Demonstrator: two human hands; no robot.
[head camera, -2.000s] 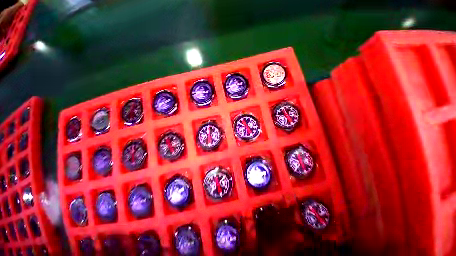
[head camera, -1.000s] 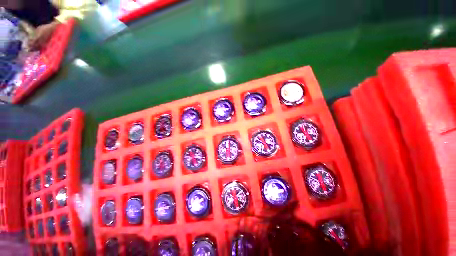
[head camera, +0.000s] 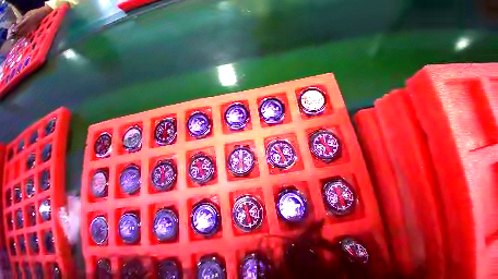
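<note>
A red foam tray (head camera: 213, 140) lies in front of me, tilted in the view, with one round watch head in each visible pocket. Some are chronograph-style dials (head camera: 248, 213) with red marks; others show purple-blue faces (head camera: 205, 218). A pale disc (head camera: 312, 101) sits in the far right corner pocket. A blurred dark shape, seemingly hair, covers part of the near row at the lower right, so one pocket there is hidden. Neither my left hand nor my right hand can be seen.
Stacked red trays (head camera: 464, 117) stand at the right, with empty pockets on top. Another filled tray (head camera: 65, 163) lies left, with clear plastic (head camera: 71, 218) beside it. Beyond the green surface (head camera: 164, 71), a person's hand (head camera: 31, 22) touches a tray (head camera: 34, 46) at upper left.
The view has shifted back and forth, so the trays sit slightly left of and higher than a second ago. The watch heads appear in the same pockets. The dark shape still covers the near edge.
</note>
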